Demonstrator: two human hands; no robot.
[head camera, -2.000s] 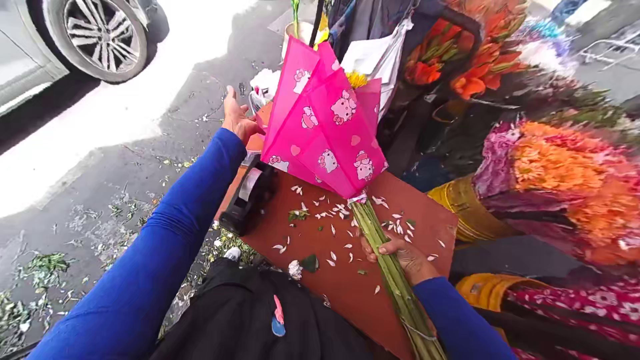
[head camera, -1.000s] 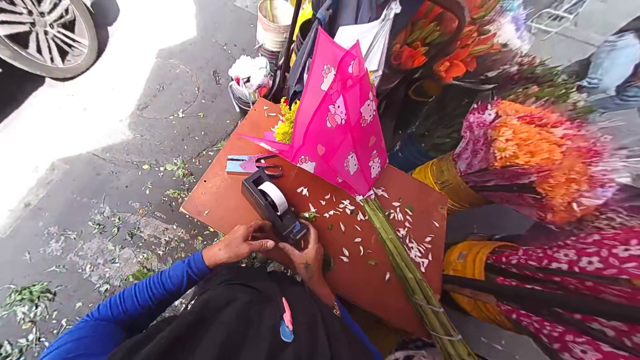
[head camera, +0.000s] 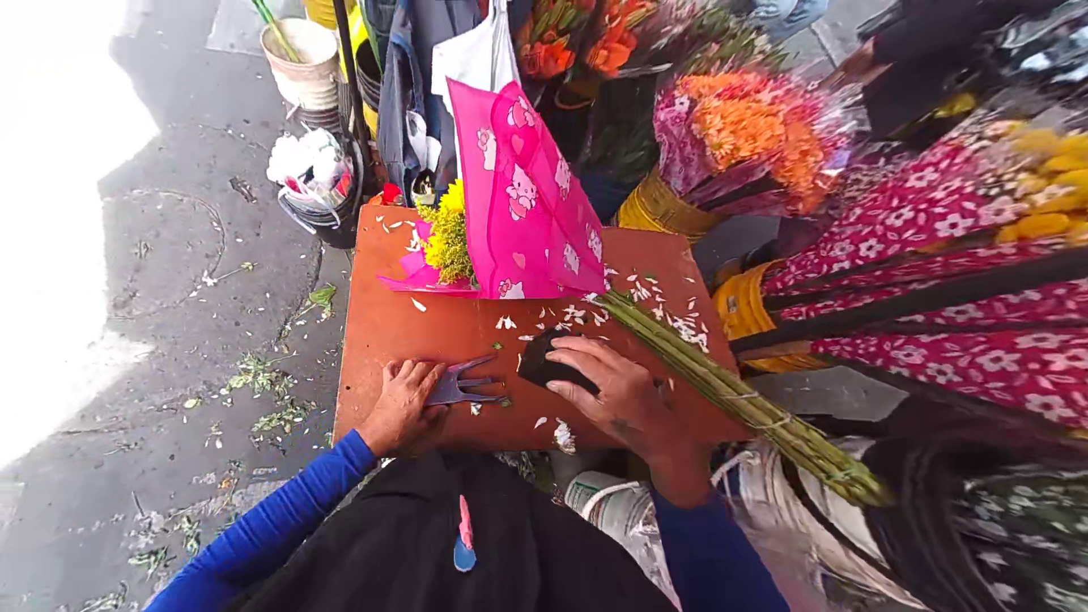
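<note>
On the reddish-brown board (head camera: 382, 331) lies a bouquet in pink printed wrapping paper (head camera: 535, 204), its yellow flowers (head camera: 450, 238) showing at the left and its tied green stems (head camera: 731, 391) reaching past the board's right edge. My left hand (head camera: 404, 404) holds a flat purplish pronged piece (head camera: 463, 382) against the board near its front left. My right hand (head camera: 616, 395) grips a black tape dispenser (head camera: 544, 361), mostly hidden under the fingers. White petals (head camera: 663, 319) are scattered about the stems and between the hands.
Yellow buckets (head camera: 667, 208) with orange and pink flowers (head camera: 748, 127) stand at the right, beside bunches in floral wrapping (head camera: 926, 229). A black pail (head camera: 327, 204) and a whitish bucket (head camera: 302, 64) stand beyond the board's left corner. Plant scraps litter the pavement (head camera: 204, 297).
Two seconds ago my right hand held the stems; one second ago both hands were at the tape dispenser. Now my left hand is on the pronged piece, which lay beyond the dispenser. The view has shifted.
</note>
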